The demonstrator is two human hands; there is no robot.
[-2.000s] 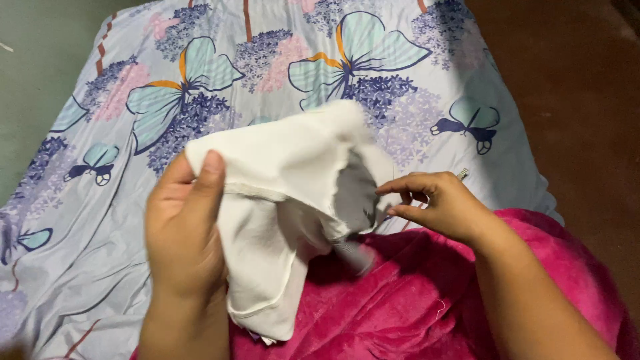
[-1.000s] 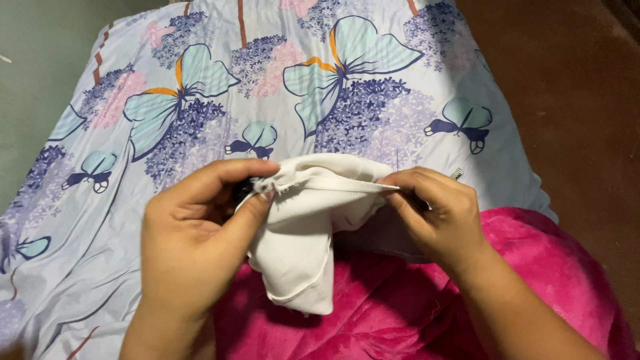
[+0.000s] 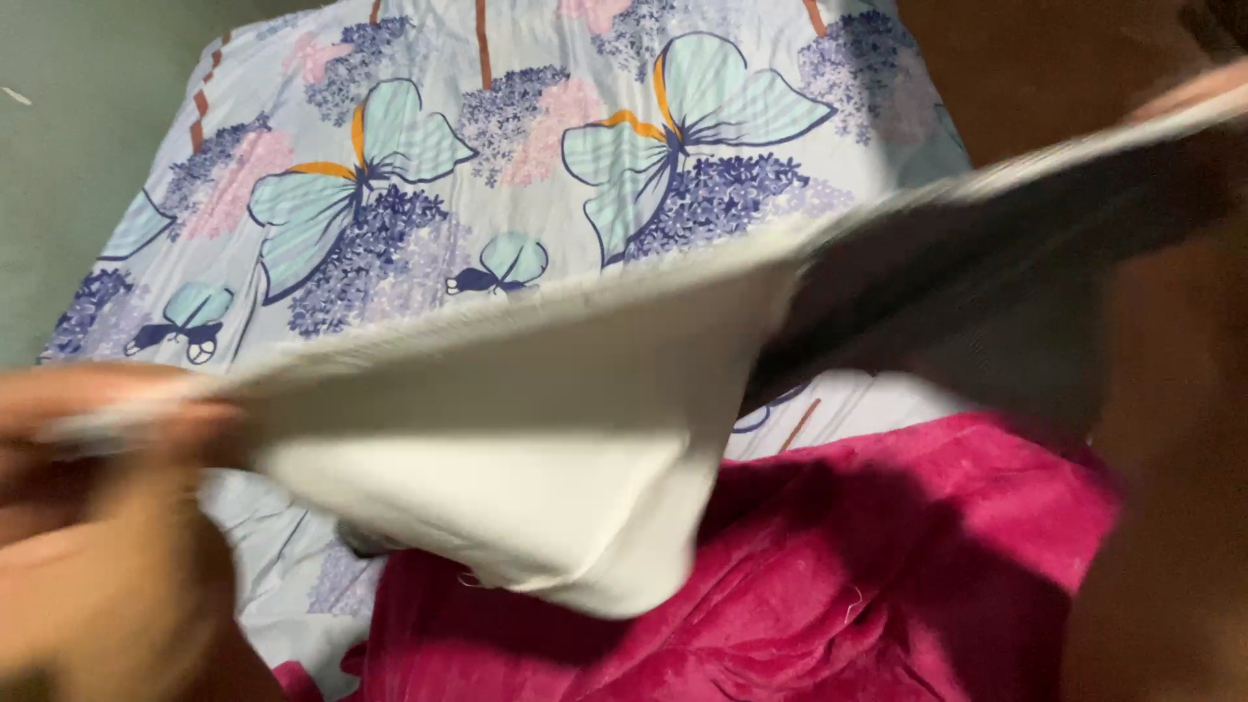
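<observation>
A piece of white and black fabric (image 3: 546, 429) is stretched taut across the view, its long edge slanting up from lower left to upper right. The white part hangs down in the middle; the dark part is on the right. At the left edge, my left hand (image 3: 127, 458), blurred, grips one end. Near the top right corner, a small blurred part of my right hand (image 3: 1194, 93) shows at the other end of the edge; its fingers are mostly out of view or in shadow.
Beneath lies a light blue bedsheet (image 3: 526, 117) printed with butterflies and flowers. A bright pink plush blanket (image 3: 877, 546) covers the near side. Brown floor (image 3: 1024, 58) shows at the upper right, and a grey-green surface (image 3: 88, 88) at the upper left.
My hands have moved far apart, left hand to the left and right hand up to the right. The fabric, bunched between them one second ago, is now stretched wide.
</observation>
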